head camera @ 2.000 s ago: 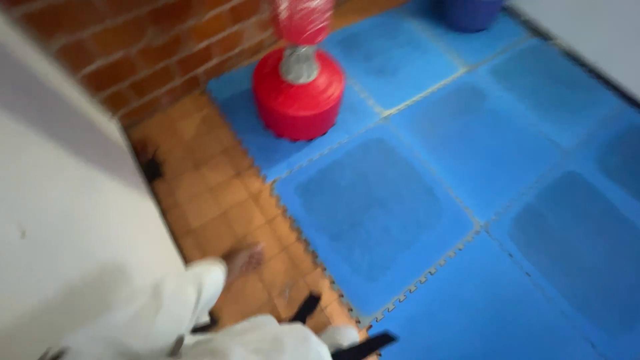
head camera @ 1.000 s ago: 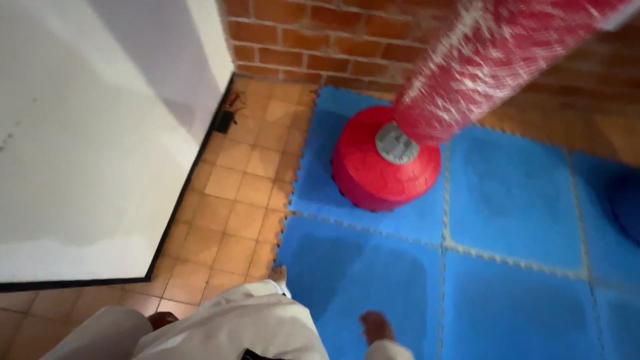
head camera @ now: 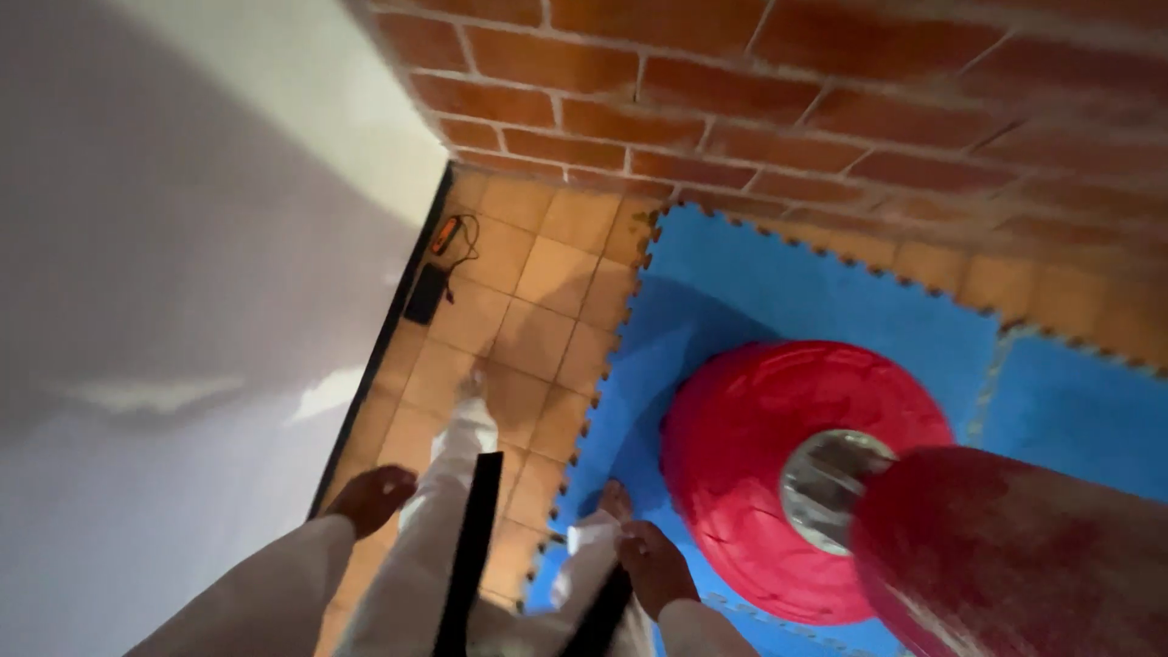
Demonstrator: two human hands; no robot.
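My left hand [head camera: 372, 500] hangs beside my white trouser leg, its fingers loosely curled and nothing seen in it. On the other side, my right hand [head camera: 655, 566] is near my right knee, close to one dangling end of a black belt [head camera: 473, 547]; whether it touches the belt or grips anything cannot be told. A freestanding punching bag with a red round base [head camera: 803, 392] and a red padded column [head camera: 1004, 557] stands just right of that hand. My bare feet show below, one on tiles, one on blue mat.
Blue interlocking foam mats [head camera: 730, 274] lie under the bag. Orange floor tiles [head camera: 538, 338] run alongside, up to a brick wall [head camera: 693, 100]. At the foot of a white wall [head camera: 182, 274] lie a black power adapter [head camera: 425, 294] and an orange device [head camera: 445, 235] with a cable.
The view has moved toward the brick wall corner, and the punching bag is now nearer. Both hands now show beside my legs; one second ago only one hand was plain, over the mat.
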